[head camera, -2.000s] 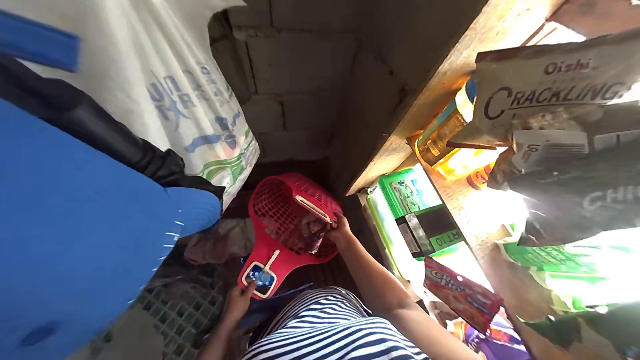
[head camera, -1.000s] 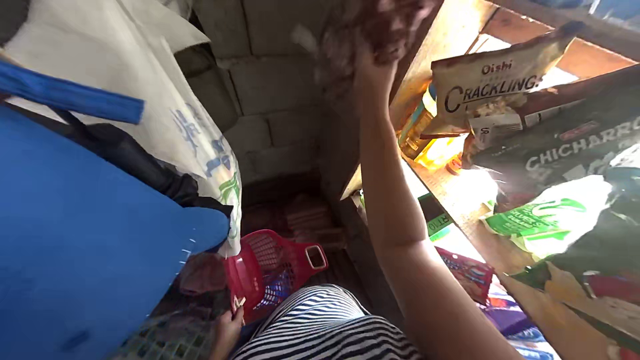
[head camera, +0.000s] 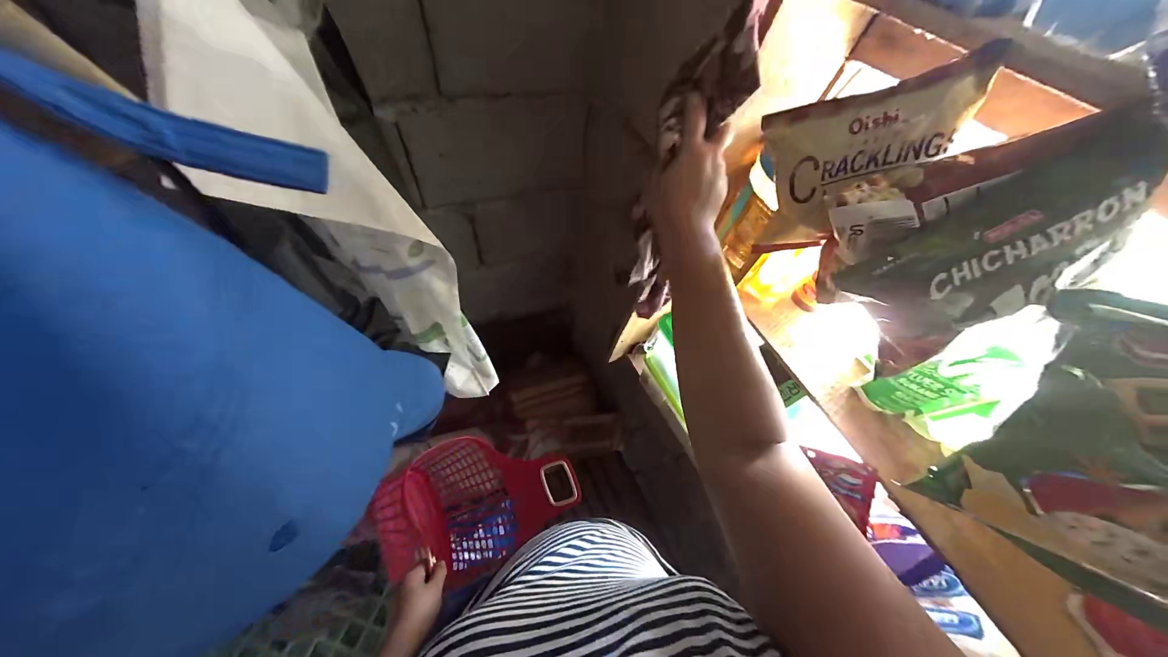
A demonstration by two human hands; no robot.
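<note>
My right hand [head camera: 698,178] is raised at the upper middle, against the end of the wooden shelf, with its fingers closed on a dark, patterned cloth [head camera: 730,68]. Part of a similar cloth hangs below the wrist, left of the forearm. Low down, my left hand [head camera: 422,584] grips the near side of a red plastic basket [head camera: 529,474] with lattice walls and pale-edged handle openings. Something blue and white shows through the basket's lattice. The basket is beside my striped shirt.
Wooden shelves [head camera: 876,424] at right hold an Oishi Cracklings bag [head camera: 862,155], a dark chicharron bag [head camera: 1013,233] and a green-white packet [head camera: 976,374]. A large blue object [head camera: 182,392] and a white sack [head camera: 301,137] crowd the left. A block wall [head camera: 511,146] stands ahead.
My right hand has gone from the basket's handle up to the shelf end, holding the dark cloth. The basket, held by both hands two seconds ago, is now in my left hand alone.
</note>
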